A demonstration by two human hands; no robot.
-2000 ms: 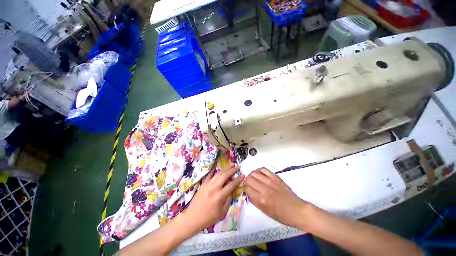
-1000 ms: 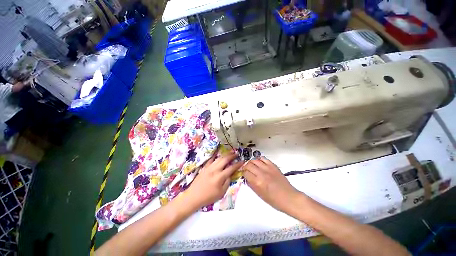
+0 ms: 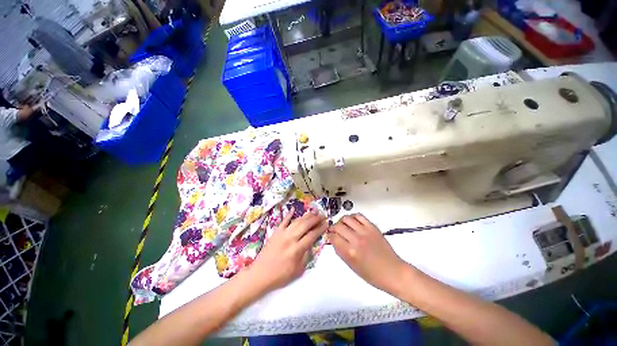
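The floral garment piece (image 3: 226,196) lies bunched on the white table, left of and under the head of the older cream lockstitch machine (image 3: 419,149). My left hand (image 3: 289,246) presses on the cloth just in front of the needle area, fingers bent. My right hand (image 3: 362,246) is close beside it, fingertips pinching the cloth's right edge. The presser foot and needle are mostly hidden behind the machine head and fingertips.
The white table (image 3: 284,317) has a printed ruler along its front edge. Blue crates (image 3: 256,78) stand on the green floor beyond. A blue basket (image 3: 400,26) and a red basket (image 3: 558,39) are at the back. A person's arm (image 3: 27,112) shows at far left.
The cloth's front part has drawn in toward the needle area, and less of it hangs toward the table's front edge. Both hands stay at the cloth near the machine head. The view has shifted slightly.
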